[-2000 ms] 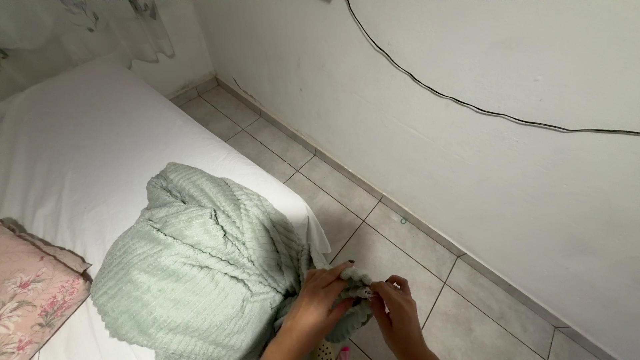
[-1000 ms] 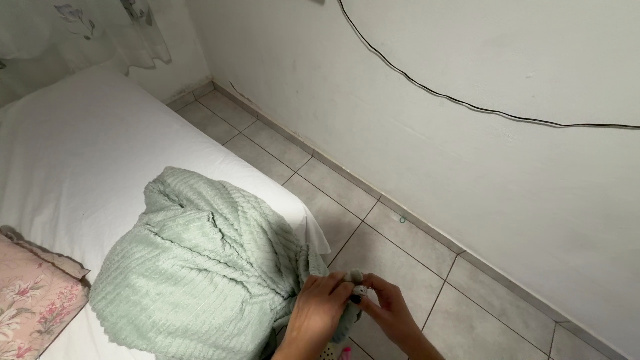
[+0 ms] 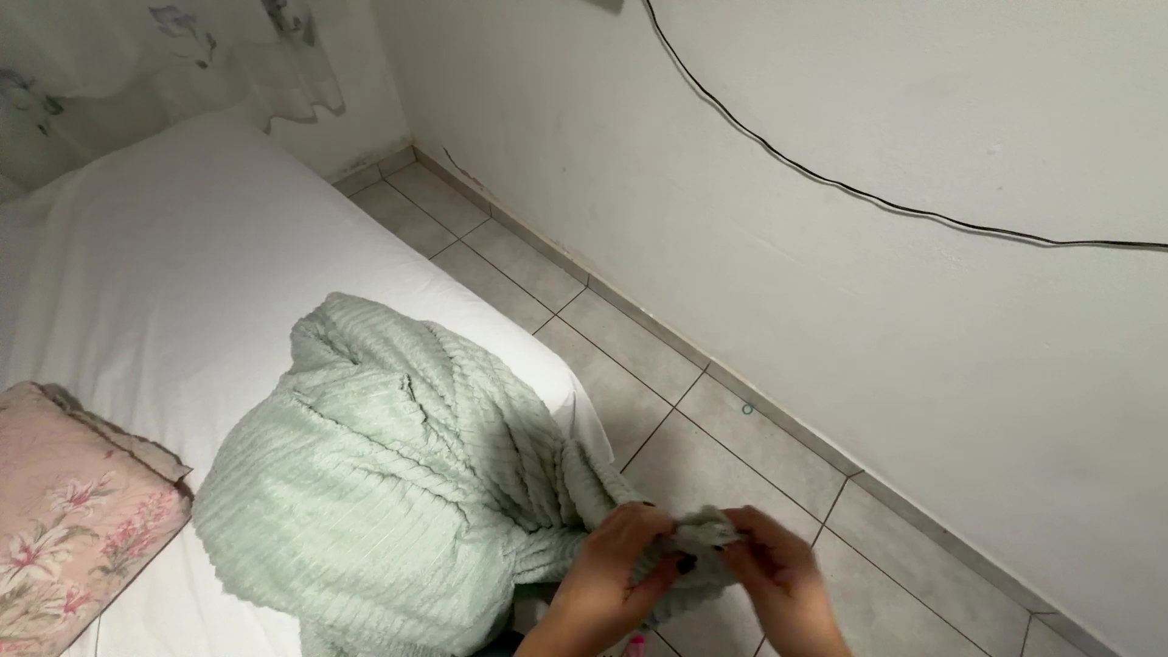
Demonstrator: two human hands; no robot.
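A pale green ribbed plush blanket (image 3: 392, 493) lies bunched on the bed's white sheet, with one end drawn out over the bed's edge to my hands. My left hand (image 3: 616, 566) pinches the gathered end from the left, thumb and fingers on the fabric. Close beside it on the right, my right hand (image 3: 776, 570) grips the same end, where a small whitish patch shows between the fingertips. The fabric hangs a little below both hands. My right fingers are slightly blurred.
The bed with its white sheet (image 3: 210, 246) fills the left. A pink floral pillow (image 3: 82, 529) lies at its lower left. Grey floor tiles (image 3: 748, 474) run to a white wall (image 3: 821, 347) with a dark cable (image 3: 803, 171). A small green ring (image 3: 747, 410) lies near the baseboard.
My hands have shifted on the blanket's end and now stand slightly farther apart than one second ago. The bunched part on the bed has stayed nearly the same.
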